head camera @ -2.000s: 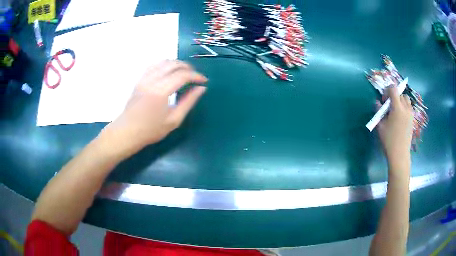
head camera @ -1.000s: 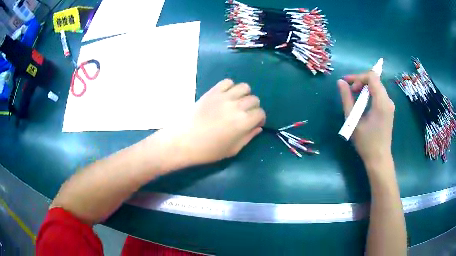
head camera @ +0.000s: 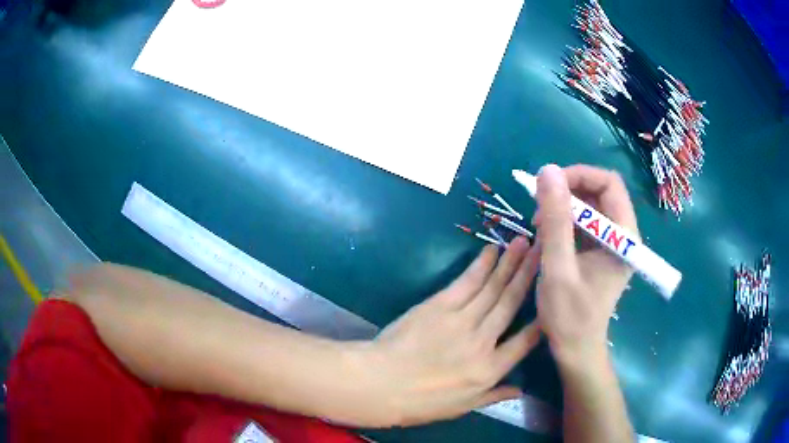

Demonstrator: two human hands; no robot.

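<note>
My right hand (head camera: 584,260) holds the white paint marker (head camera: 619,238), with "PAINT" in blue and red letters. Its pale tip points to the upper left, above the ends of a few short cables (head camera: 502,216). The cables' white cores with red-orange terminals stick out beyond the fingertips of my left hand (head camera: 458,333). My left hand lies flat with its fingers spread over the rest of these cables, which it hides. I cannot tell whether the tip touches a terminal.
The larger cable bundle (head camera: 644,95) lies at the upper right. A narrower pile (head camera: 746,333) lies at the far right. A white paper sheet (head camera: 346,78) is at the top, with a bit of the red scissors loop (head camera: 208,3). The steel ruler (head camera: 234,264) runs under my left forearm.
The view has turned and shifted. My left hand has gone from closed around the cables to spread flat over them. My right hand with the marker has come close beside it, tip at the cable ends.
</note>
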